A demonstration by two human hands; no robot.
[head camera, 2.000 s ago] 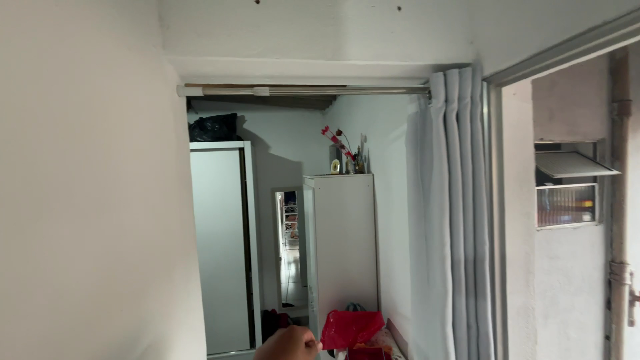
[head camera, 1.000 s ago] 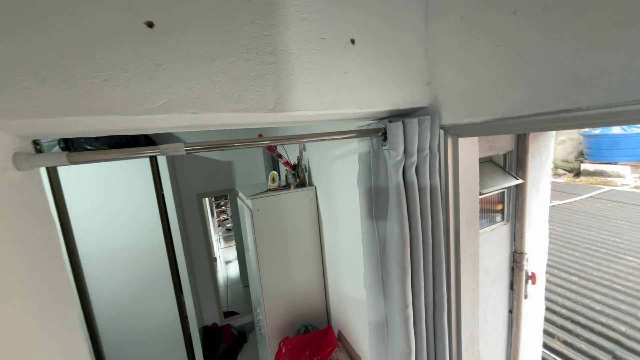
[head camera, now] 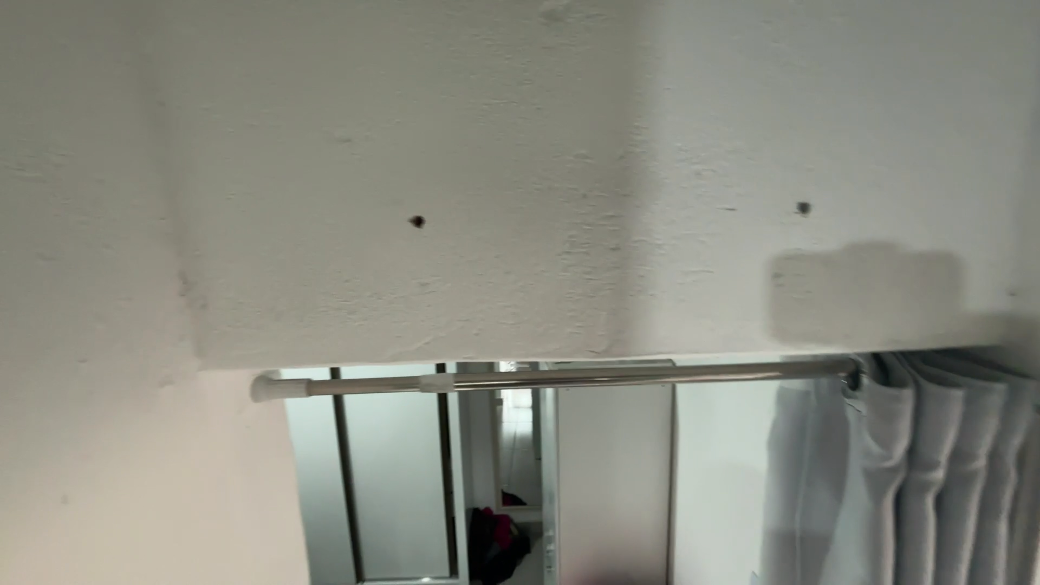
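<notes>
Neither my left hand nor my right hand shows in the head view. A metal tension curtain rod (head camera: 585,376) spans the top of the doorway. Its white end cap (head camera: 265,387) meets the wall at the left, and a white collar (head camera: 437,383) sits on the rod further along. A light grey curtain (head camera: 918,471) hangs gathered in folds at the right end. Above the rod, the white wall (head camera: 520,162) has two small dark holes, a left one (head camera: 417,221) and a right one (head camera: 803,209). A blocky shadow falls on the wall at the right.
Through the doorway stand a wardrobe with a pale sliding door (head camera: 398,479), a tall narrow mirror (head camera: 517,439) and a white cabinet (head camera: 613,479). Dark and red cloth items (head camera: 496,540) lie low between wardrobe and cabinet. The left wall (head camera: 162,487) borders the opening.
The view has tilted up and come closer to the rod and wall. A hand at the bottom two seconds ago is out of view, as are the side opening and the corrugated roof.
</notes>
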